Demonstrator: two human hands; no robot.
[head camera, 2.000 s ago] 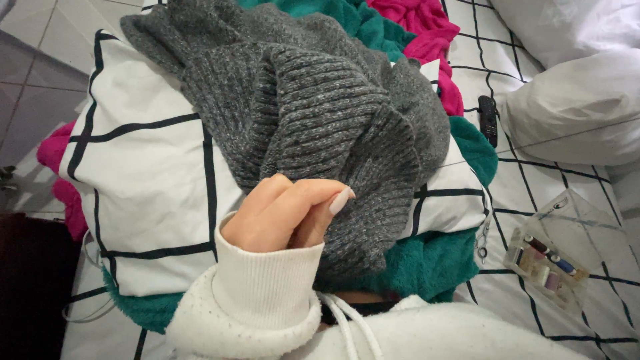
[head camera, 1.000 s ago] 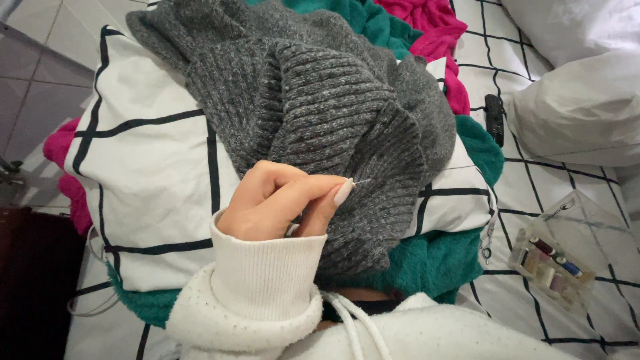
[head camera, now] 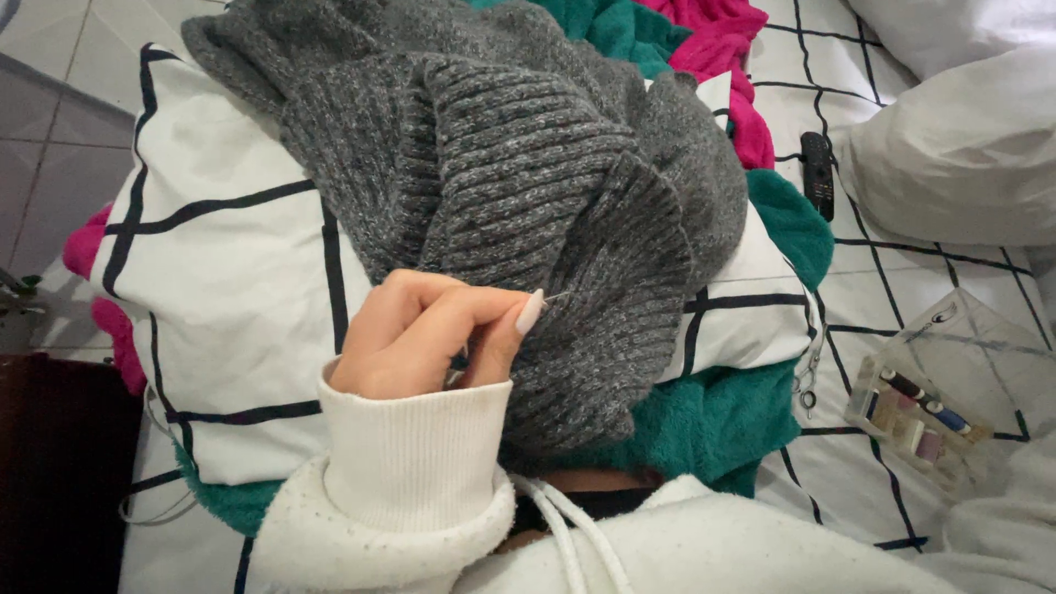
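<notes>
My left hand [head camera: 437, 334], in a white ribbed cuff, pinches a thin sewing needle [head camera: 558, 296] between thumb and index finger. The needle's end points right, over a dark grey ribbed knit garment [head camera: 511, 173]. This garment lies bunched on a white pillow [head camera: 231, 305] with black grid lines. Whether a thread runs from the needle cannot be told. My right hand is out of the picture; white fleece clothing crosses the lower right.
Teal fleece [head camera: 709, 412] and pink fabric [head camera: 734, 58] lie around the pillow. On the grid-patterned bedding at right are a black remote control [head camera: 817, 177], small scissors [head camera: 807, 388] and an open clear box [head camera: 862, 396] with thread spools. White bedding [head camera: 957, 148] bulges at upper right.
The needle shows clearly at my left fingertips, where it could not be made out two seconds ago. The grey garment has stayed in place.
</notes>
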